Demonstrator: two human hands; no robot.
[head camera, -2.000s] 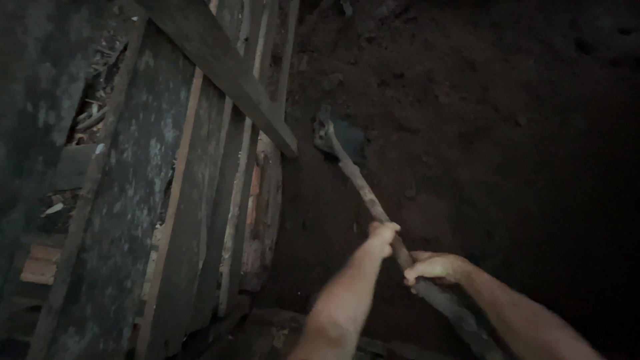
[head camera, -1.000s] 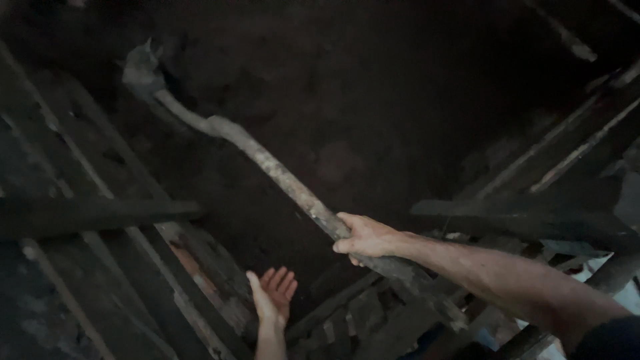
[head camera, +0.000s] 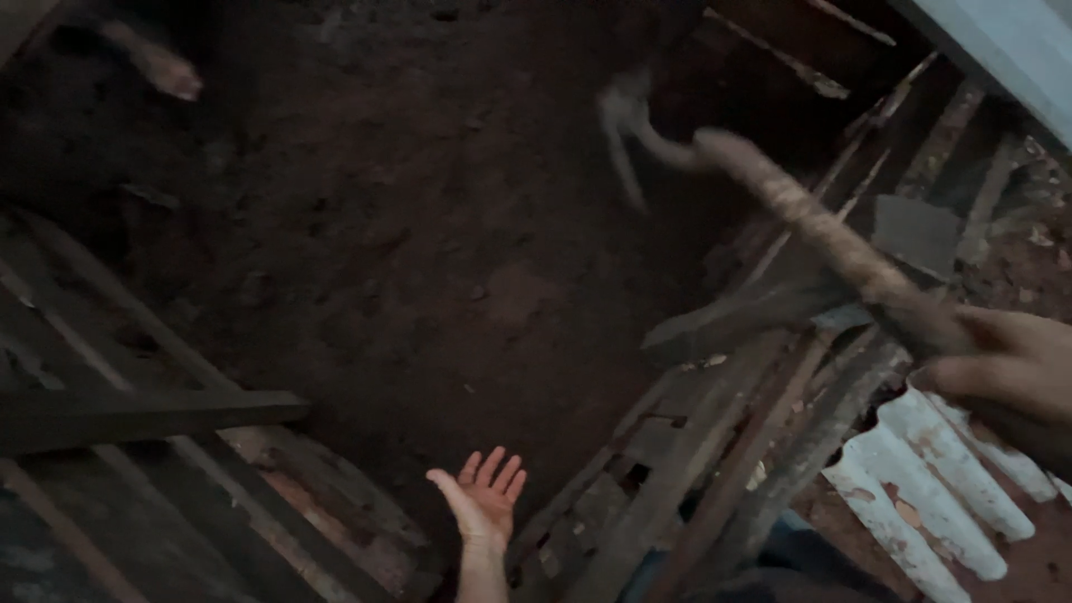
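Note:
At the right edge my right hand (head camera: 1009, 364), blurred by motion, is closed around the crooked wooden handle of a hoe (head camera: 821, 226). The handle slants up and left over the wooden slats. Its blurred metal head (head camera: 624, 117) hangs above the dark soil floor (head camera: 469, 234) and appears thin, seen nearly edge-on. Low in the middle, my left hand (head camera: 490, 507) is held palm up with its fingers spread, and nothing lies in it. It is well apart from the hoe.
Wooden slat fencing (head camera: 201, 360) with a jutting beam (head camera: 151, 414) stands at the left. More boards (head camera: 745, 419) line the right, beside corrugated sheets (head camera: 930, 477). A pale panel (head camera: 1005, 50) crosses the top right corner. A bare limb of what seems another person (head camera: 167, 71) shows at upper left.
Two seconds ago both my hands gripped the handle; the left had let go by one second ago. My right hand has since swung the hoe to the right. The view has turned.

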